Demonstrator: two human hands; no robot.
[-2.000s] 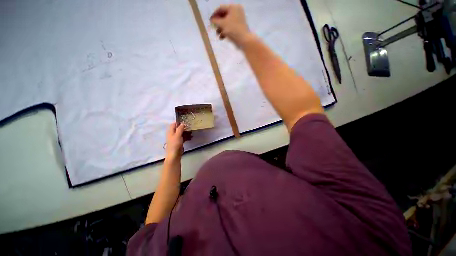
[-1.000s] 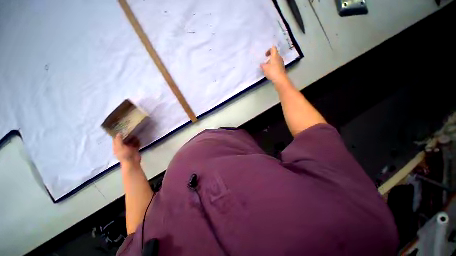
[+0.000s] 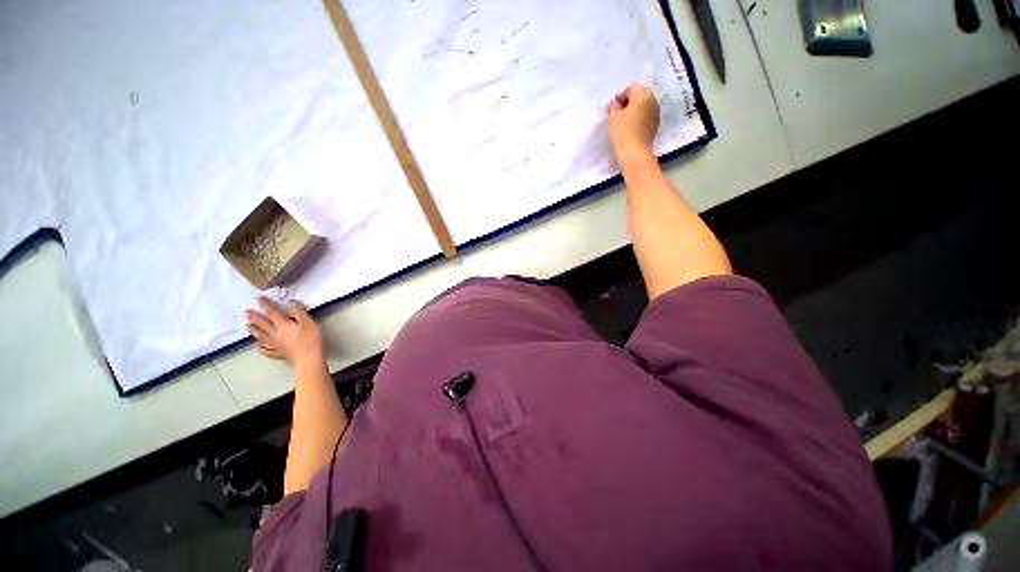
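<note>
The white paper marker [image 3: 201,134] covers the dark fabric lay, whose dark edge [image 3: 559,206] shows along the front. An open cardboard box of pins [image 3: 272,244] rests on the paper at left. My left hand [image 3: 286,332] is just in front of the box, apart from it, fingers spread and empty. My right hand [image 3: 635,118] is over the paper near the right front corner, fingers bent together; whether a pin is between them is too small to tell. A wooden ruler [image 3: 392,129] lies across the paper between my hands.
The shears' blade [image 3: 709,39] lies on the bare table right of the lay. A metal base plate [image 3: 837,27] stands further right, cut off by the top edge. The table's front edge [image 3: 738,199] runs close before my body. The lay has a notch at far left.
My left hand has let go of the box, which now rests on the paper. My right hand has moved from beyond the ruler to the right front corner. The view has shifted.
</note>
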